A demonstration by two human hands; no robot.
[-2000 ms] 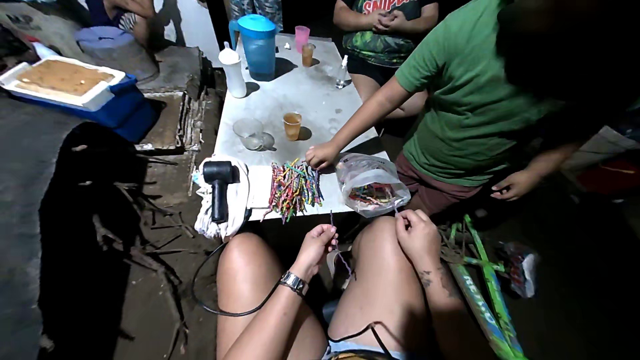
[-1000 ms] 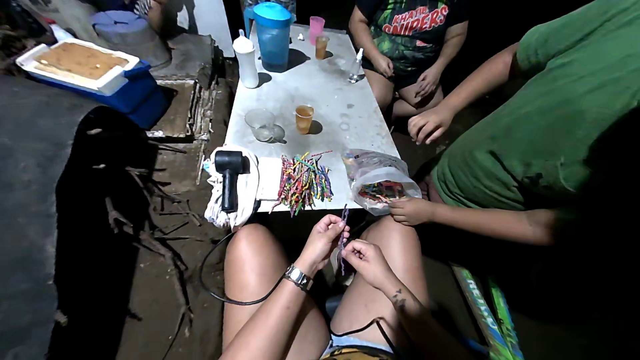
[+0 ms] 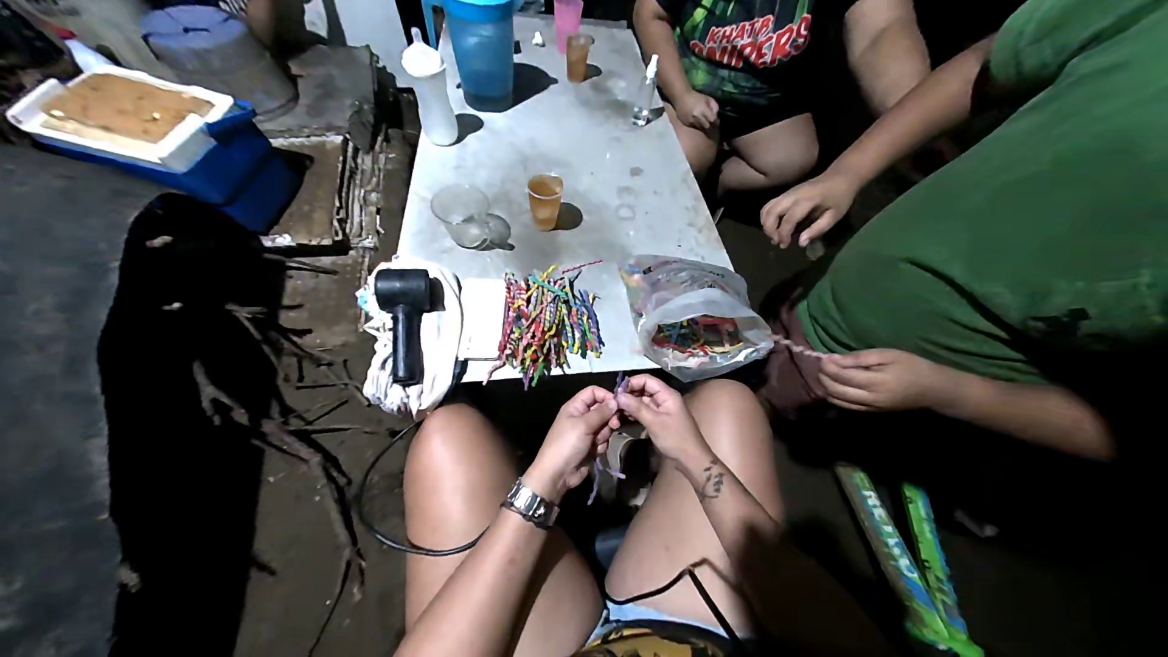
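Over my lap, just off the table's near edge, my left hand (image 3: 584, 429) and my right hand (image 3: 659, 412) meet, fingertips pinching a thin purple braided cord (image 3: 597, 479) whose loose end hangs below. A pile of multicoloured braided cords (image 3: 550, 324) lies on the white table (image 3: 598, 137) beyond my hands. To its right, a clear plastic bag (image 3: 698, 351) lies with its mouth toward me and more colourful strands inside. Left of the pile, a black handheld device (image 3: 404, 319) rests on white cloth or cord (image 3: 438, 351).
A glass mug (image 3: 464, 214), a plastic cup of brown drink (image 3: 545, 203), a blue pitcher (image 3: 482, 55), a white squeeze bottle (image 3: 431, 96) and a small spray bottle (image 3: 646, 91) stand on the table. At right, a person in green (image 3: 1004, 219) holds a pinkish cord. Another person sits behind.
My hands were apart two seconds ago and are now together at the cord. The green-shirted person's hand has left the bag and holds a cord to its right.
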